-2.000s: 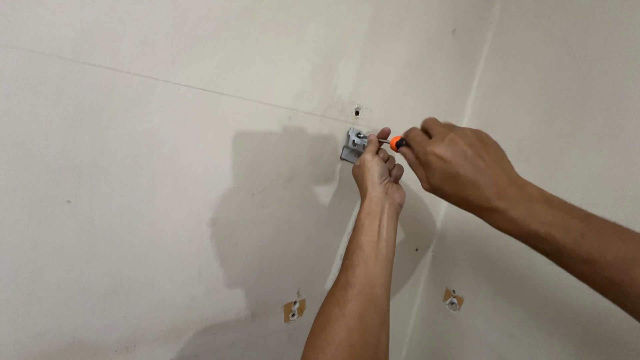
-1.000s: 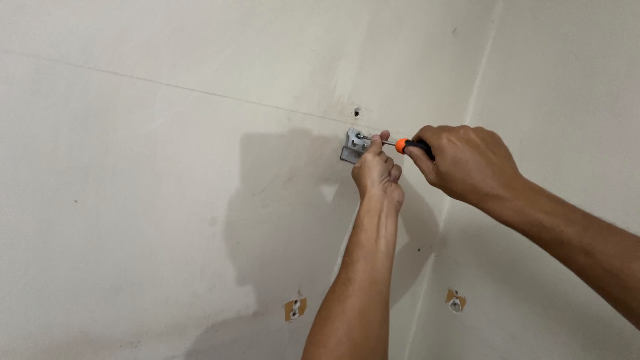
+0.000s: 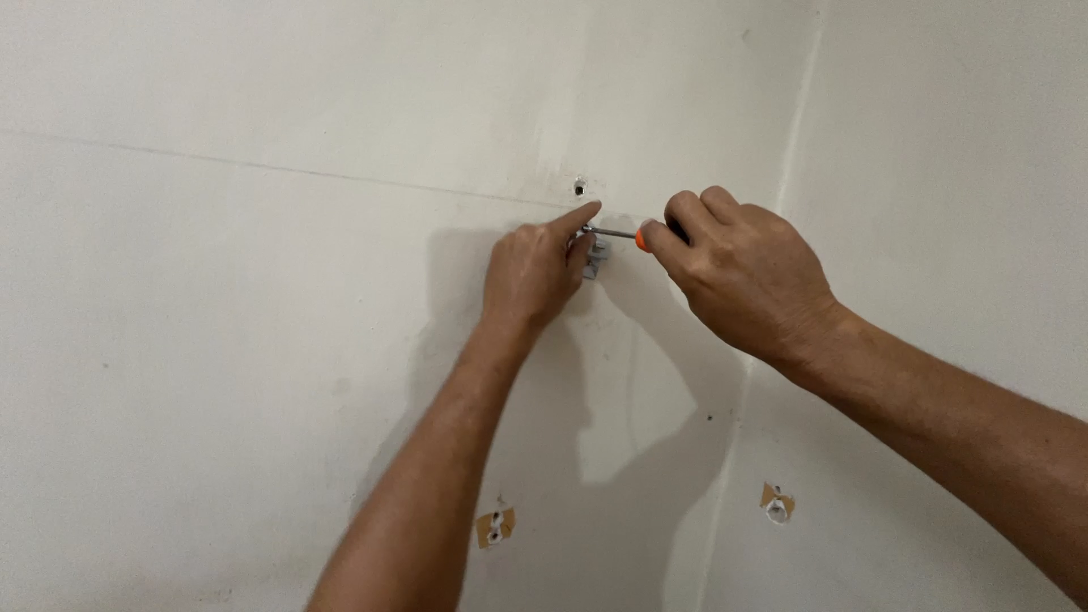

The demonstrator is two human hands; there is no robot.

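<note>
A small grey metal bracket (image 3: 598,252) lies against the wall below a drilled hole, partly hidden by fingers. My left hand (image 3: 537,268) is at the bracket's left side, its thumb and index finger around the screwdriver's tip end. My right hand (image 3: 748,272) grips the orange-and-black handle of a screwdriver (image 3: 614,232), whose metal shaft points left to the top of the bracket. Whether the tip sits in a screw cannot be told, as fingertips cover that spot.
A drilled hole (image 3: 580,187) is just above the bracket, near a thin pencil line (image 3: 323,172). Lower down are two tan patches with holes, one on this wall (image 3: 495,527) and one past the corner (image 3: 778,503). The wall corner (image 3: 795,144) runs down at right.
My left hand has moved from below and right of the bracket to its left side. The screwdriver's tip end is now between my left thumb and index finger, with my right hand still on the handle.
</note>
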